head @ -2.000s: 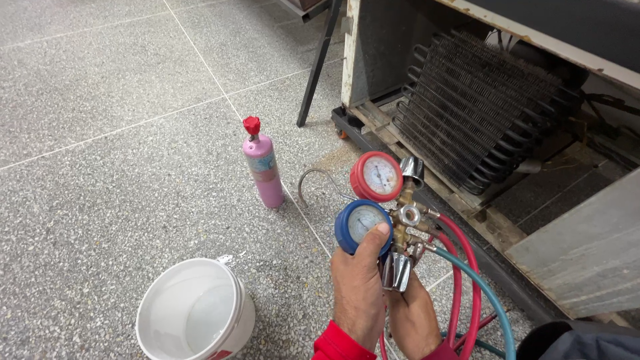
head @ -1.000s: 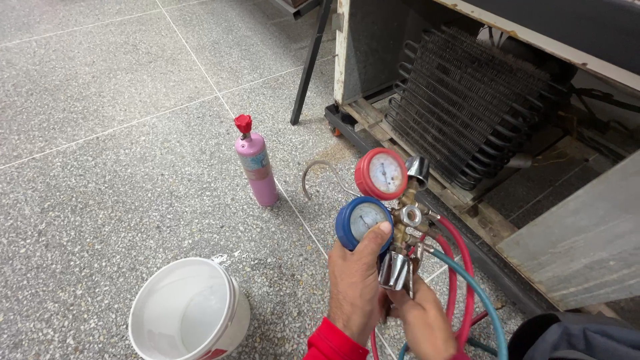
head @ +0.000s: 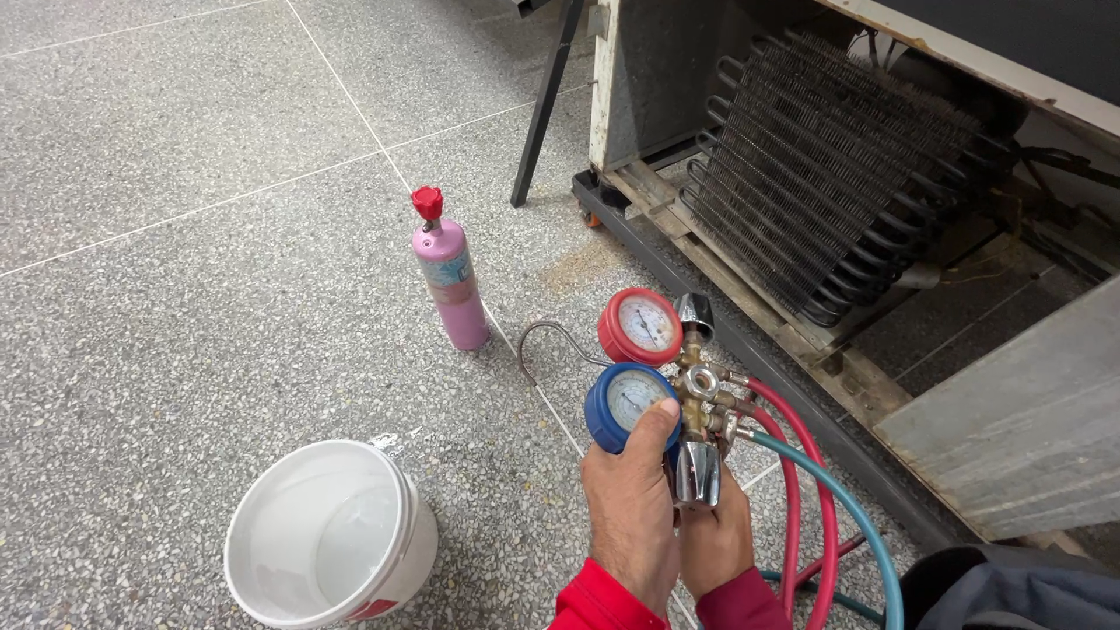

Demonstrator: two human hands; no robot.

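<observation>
A refrigeration manifold gauge set (head: 698,385) is held up at the centre right, with a red-rimmed gauge (head: 643,325) above a blue-rimmed gauge (head: 632,401). My left hand (head: 632,499) grips it, thumb on the blue gauge's edge. Behind the lower chrome valve knob (head: 698,474), my right hand (head: 717,534) holds the set from below, its fingers partly hidden. Red hoses (head: 809,455) and a teal hose (head: 853,499) curve down from the brass fittings. A metal hook (head: 547,328) sticks out leftward behind the gauges. A pink gas cylinder (head: 459,302) with a red valve knob (head: 427,203) stands upright on the floor.
A white plastic bucket (head: 411,525) stands at the lower left. At the right, a black wire condenser coil (head: 814,166) sits in a cabinet's open base, above a dark metal frame rail (head: 700,306). A grey metal panel (head: 1015,429) and a slanted black leg (head: 547,105) flank it.
</observation>
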